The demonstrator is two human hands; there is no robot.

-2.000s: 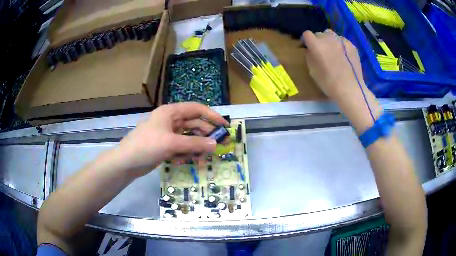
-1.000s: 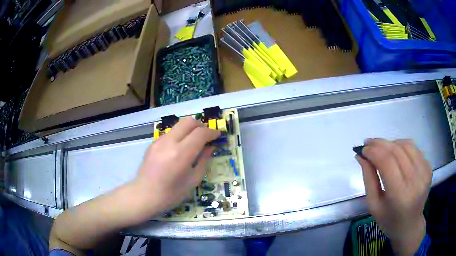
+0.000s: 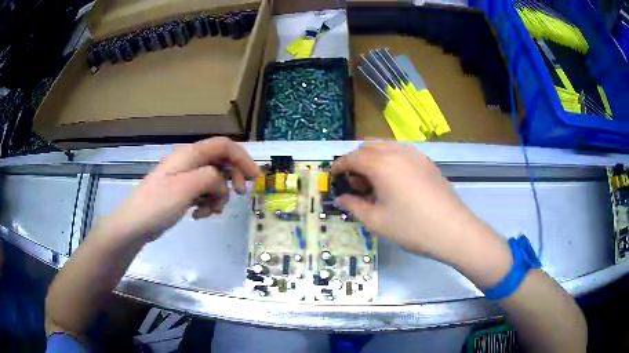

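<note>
The cream circuit board panel (image 3: 310, 241) lies between the metal rails, with two like halves side by side. Yellow block parts (image 3: 277, 183) and black blocks stand at its top edge. My right hand (image 3: 393, 189) is over the upper right of the board, its fingertips closed around a small black component (image 3: 341, 184) at the yellow parts. My left hand (image 3: 200, 179) is at the board's upper left, fingers curled and apart. Whether it holds anything is hard to tell.
Behind the rail are an open carton with dark capacitors (image 3: 165, 86), a black tray of green parts (image 3: 305, 103), yellow-ended strips (image 3: 412, 110) in another carton and a blue bin (image 3: 558, 134). Another board (image 3: 618, 207) lies far right.
My right hand has moved left onto the board with the black component. My left hand has moved off the board's top parts to the upper left. The view has shifted.
</note>
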